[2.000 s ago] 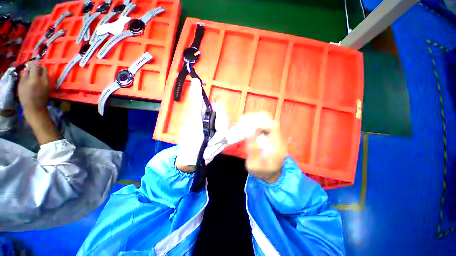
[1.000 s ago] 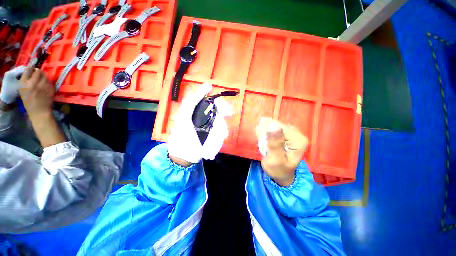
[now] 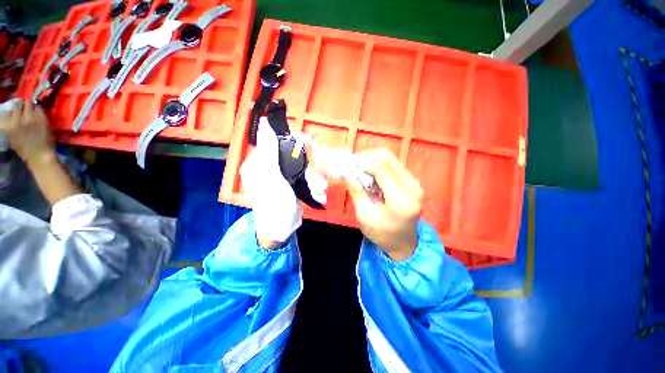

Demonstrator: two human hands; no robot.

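Observation:
My left hand (image 3: 271, 191), in a white glove, holds a black-strap wristwatch (image 3: 292, 157) above the tray's near left part. Its round dark dial faces up with a small yellow mark, and the strap ends stick out above and below. My bare right hand (image 3: 386, 200) is just right of it, fingers bent around a white wiping cloth (image 3: 337, 162) that reaches toward the watch; glare blurs whether they touch. Another black-strap watch (image 3: 272, 75) lies in the far left pocket of the orange-red tray (image 3: 446, 142).
A neighbouring orange-red tray (image 3: 208, 125) on the left holds several grey-strap watches (image 3: 174, 111) and a white slip (image 3: 154, 36). Another person's bare hand (image 3: 30, 131) and grey sleeve are at the left. A pale metal post (image 3: 543, 29) rises behind the tray.
The held watch now shows its dial and straps more openly, after being side-on and then cupped in my glove. My right hand has moved back left toward it with the cloth.

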